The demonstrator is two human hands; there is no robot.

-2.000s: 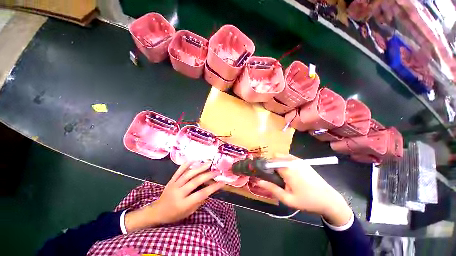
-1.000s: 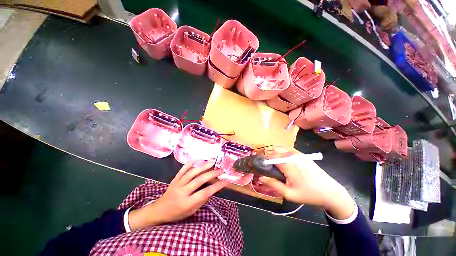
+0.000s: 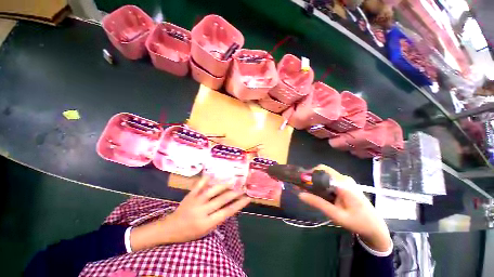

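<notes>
Four pink housings stand in a row at the near bench edge; the leftmost point(image 3: 129, 142) and second point(image 3: 179, 158) are brightly lit. Each has a dark strip with pale dots on its far wall and thin wires. My left hand point(image 3: 208, 210) lies at the near side of the third housing point(image 3: 226, 169), fingers slightly spread and touching its rim; its thumb is not clearly visible. My right hand point(image 3: 349, 208) holds the black glue gun point(image 3: 303, 177), its nozzle pointing left over the fourth housing point(image 3: 262, 185). A whitish glue stick point(image 3: 392, 193) extends from its rear.
A yellow-tan cardboard mat point(image 3: 238, 121) lies under and behind the row. Several pink housings point(image 3: 252, 78) stand behind in a curved line, some stacked. A grey shiny layered block point(image 3: 414, 167) is at right on white paper point(image 3: 394, 208). A yellow scrap point(image 3: 71, 114) lies left; a blue bin point(image 3: 409, 57) is across.
The glue gun has moved from over the third housing to the right, over the fourth, and now lies more level. My left hand stays by the third. The whole view has shifted.
</notes>
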